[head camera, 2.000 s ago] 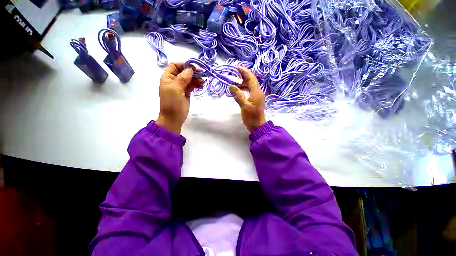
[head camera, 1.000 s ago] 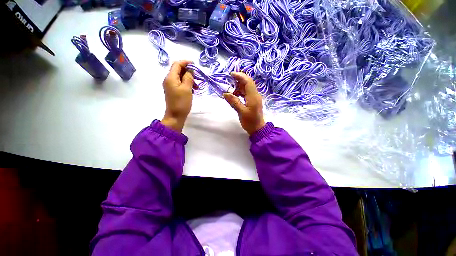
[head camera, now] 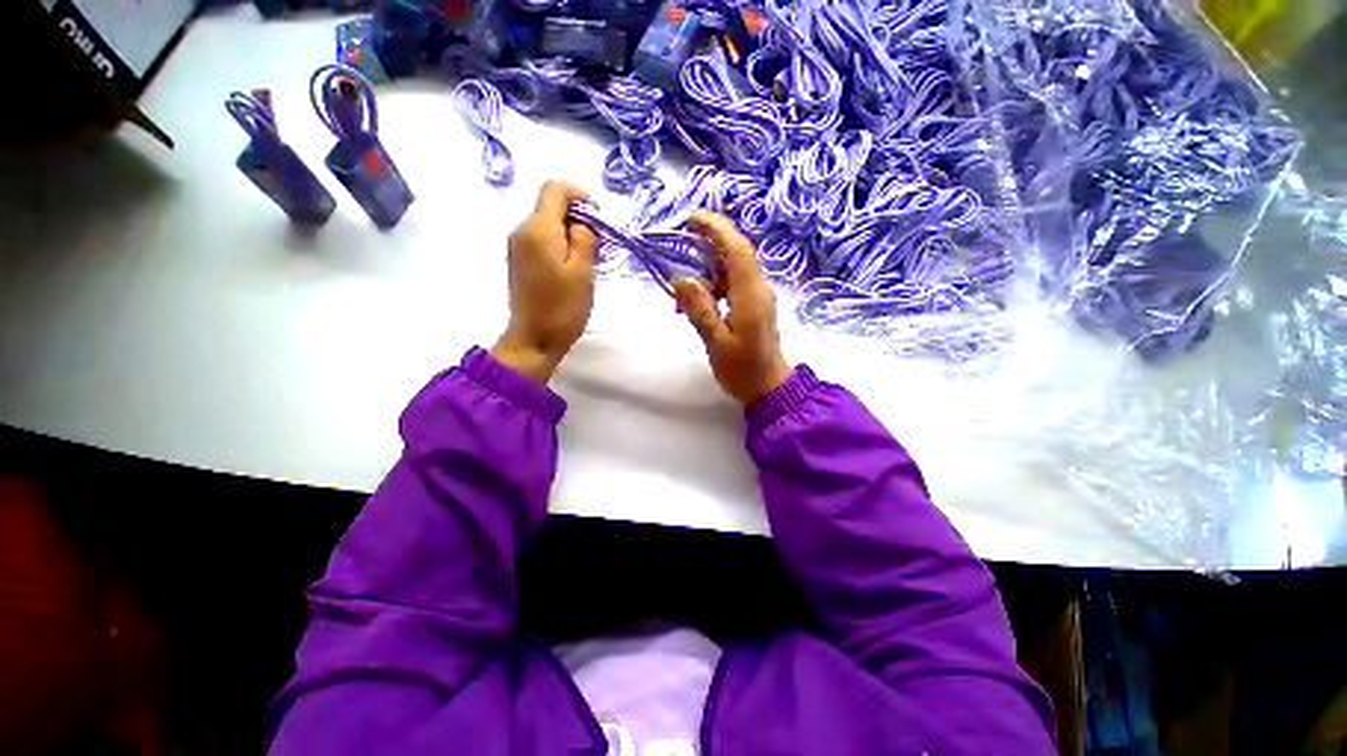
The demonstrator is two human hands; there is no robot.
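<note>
A lilac-and-white coiled cable point(head camera: 638, 248) is stretched between my two bare hands, above the white tabletop. My left hand point(head camera: 554, 273) grips its left end, with the fingertips closed on the loop. My right hand point(head camera: 731, 307) holds its right end between thumb and fingers. The cable lies in narrow loops, partly hidden by my fingers. Two packed cables, dark sleeves with lilac loops sticking out of the top, stand tilted on the left of the table, one point(head camera: 288, 177) left of the other point(head camera: 369, 170).
A large cable pile point(head camera: 872, 177) lies beyond and right of my hands. A single coiled cable point(head camera: 485, 130) lies left of it. Dark sleeves point(head camera: 587, 37) are heaped at the far side. A clear plastic bag point(head camera: 1167, 222) covers cables at right. A black printed carton point(head camera: 111, 59) is at the far left.
My left hand has moved slightly right, nearer my right hand, and the held cable now spans a shorter gap. The whole view has shifted a little.
</note>
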